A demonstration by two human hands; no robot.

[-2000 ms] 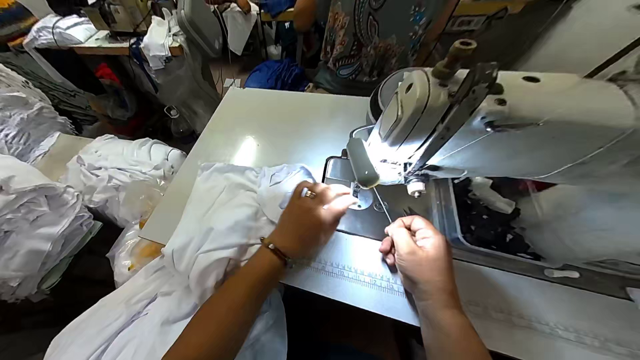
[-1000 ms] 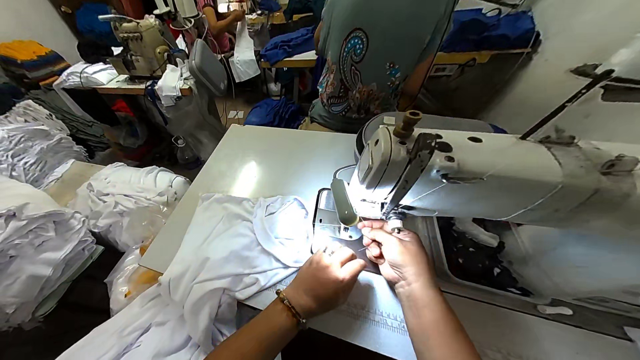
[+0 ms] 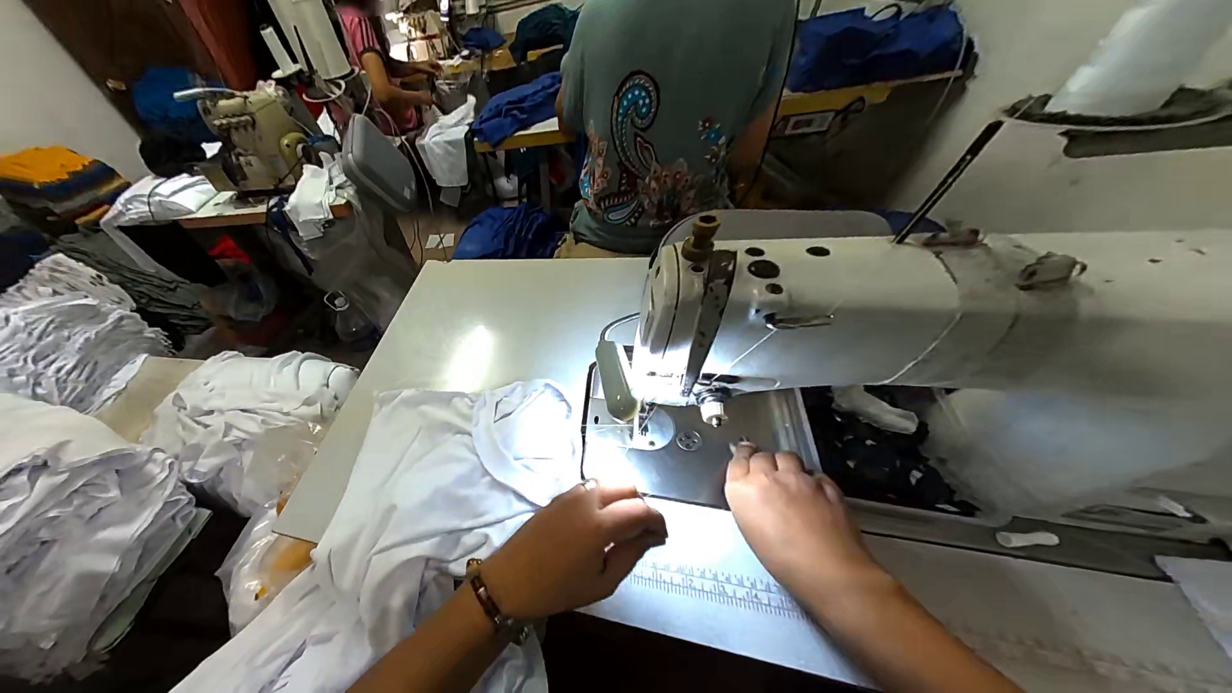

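An industrial sewing machine (image 3: 818, 308) stands over the table, its lamp lighting the needle plate (image 3: 653, 429). Just in front of the plate is my left hand (image 3: 582, 549), fingers curled, by the edge of a white cloth garment (image 3: 433, 491); whether it pinches anything is hidden. The garment lies left of the plate and hangs over the table's front edge. My right hand (image 3: 784, 500) rests on the metal bed (image 3: 703, 462), right of the needle, fingertips near a small light-coloured thing too small to name. Its grip cannot be made out.
A measuring scale (image 3: 722, 587) is marked along the table front. Right of the bed, a recessed tray (image 3: 866, 452) holds dark scraps. Stacks of white cloth (image 3: 87, 549) stand at the left. A co-worker (image 3: 674, 115) sits beyond the table; another person is farther back.
My right hand has moved right, away from the needle area onto the bed. My left hand stays in front of the needle plate. The view has shifted since the oldest frame.
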